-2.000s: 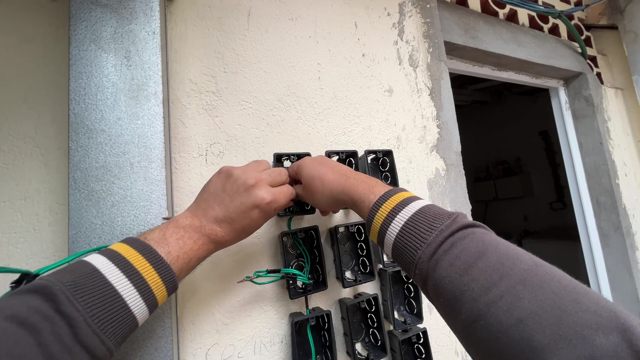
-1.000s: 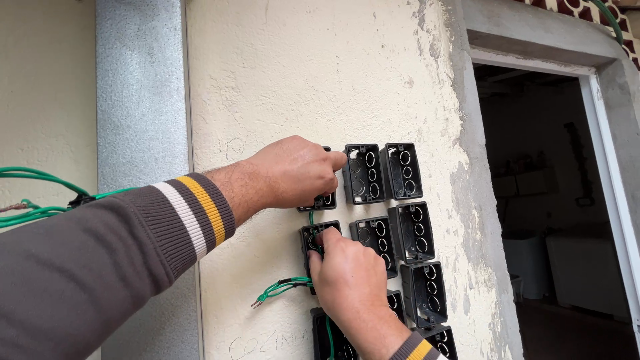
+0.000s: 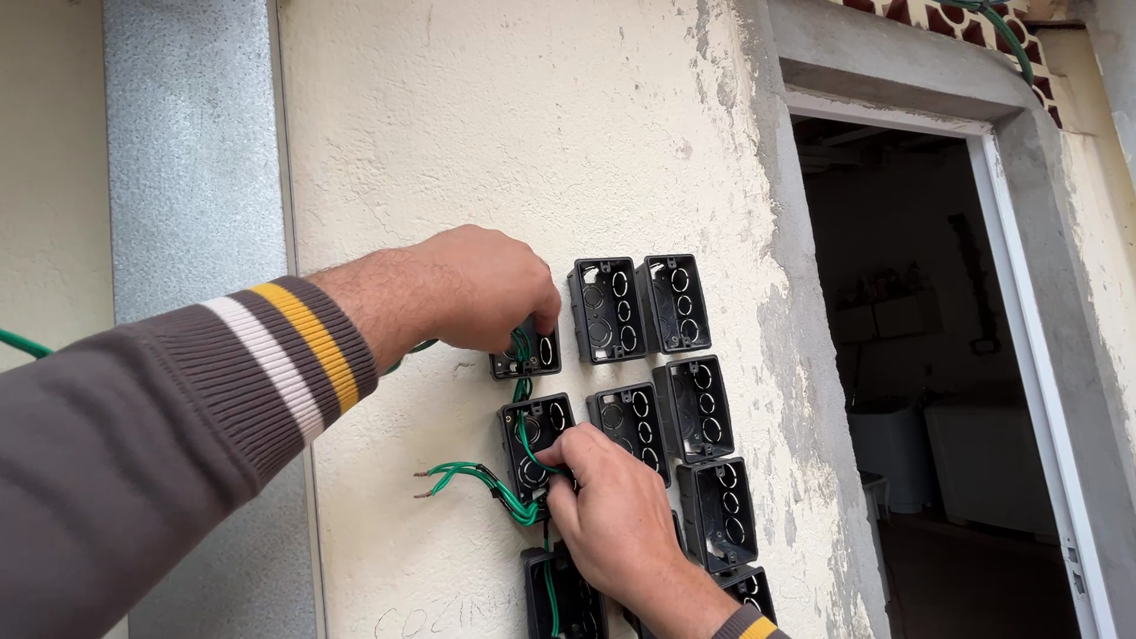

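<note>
Black plastic electrical boxes are fixed in rows on a plastered wall. My left hand (image 3: 484, 288) is at the top left box (image 3: 537, 362), its fingertips inside by the green wires (image 3: 521, 346); whether they grip a wire is hidden. My right hand (image 3: 612, 501) pinches a green wire (image 3: 535, 454) between thumb and index finger in front of the second left box (image 3: 513, 426). A bundle of green wires with bare copper ends (image 3: 470, 470) sticks out leftward below. In the lower left box (image 3: 539, 590) hangs another green wire.
More black boxes (image 3: 603, 311) stand in columns to the right. A galvanized metal panel (image 3: 191, 160) runs up the left side. An open doorway with a white frame (image 3: 1021, 311) is at the right. Faint handwriting marks the wall low down.
Two seconds ago both hands were together at the top left box. My right hand has moved down to the box below and now pinches a green wire there.
</note>
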